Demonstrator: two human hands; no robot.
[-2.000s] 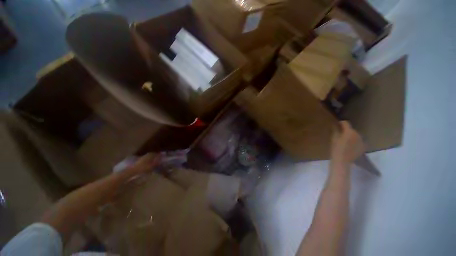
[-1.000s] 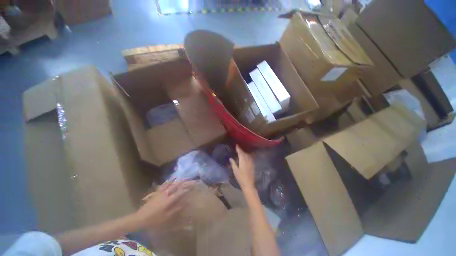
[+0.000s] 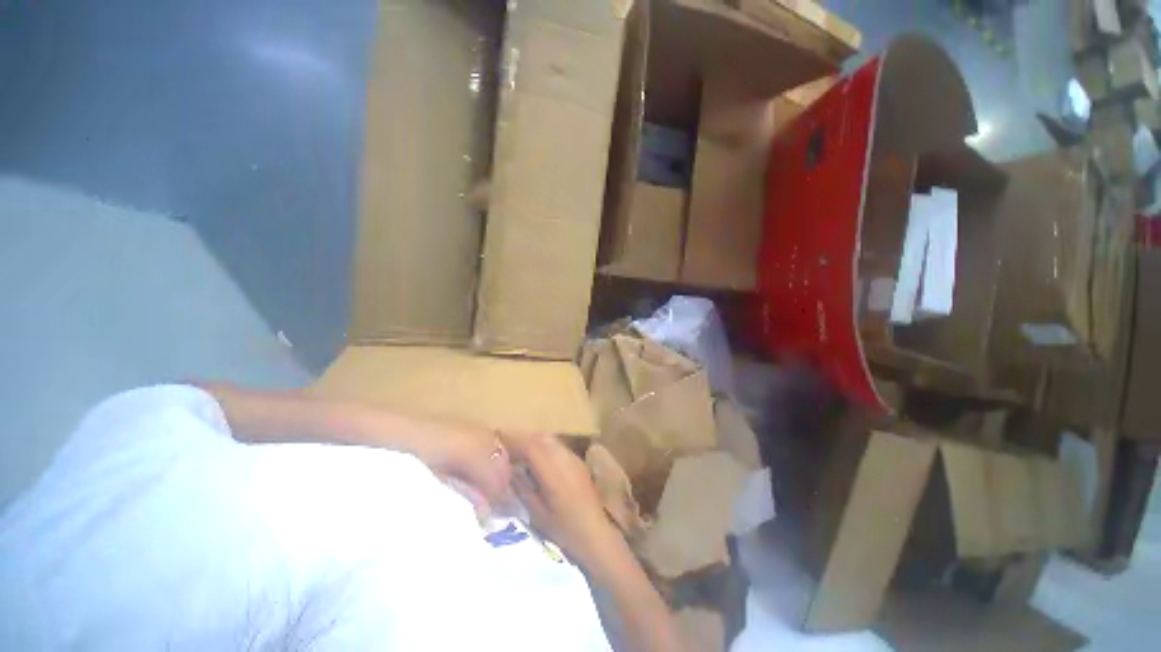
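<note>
My left hand (image 3: 479, 466) and my right hand (image 3: 555, 489) are close together in front of my white shirt, at the near edge of a large brown carton (image 3: 548, 191). The fingers are blurred and overlap, so I cannot tell whether they hold anything. A cardboard flap (image 3: 465, 397) lies just beyond my hands. Crumpled kraft paper (image 3: 662, 395) and loose cardboard pieces (image 3: 694, 510) are to the right of my right hand. A white plastic bag (image 3: 688, 329) lies behind the paper.
A red curved sheet (image 3: 821, 229) stands beside an open carton with white boxes (image 3: 936, 255). Another open carton (image 3: 726, 191) is left of the sheet. An open-flapped carton (image 3: 872, 529) is at lower right. More cartons stand at far right. Grey floor shows at left.
The view has swung left and down, so the cartons appear turned and farther right. My hands have left the packing material and come together near my shirt.
</note>
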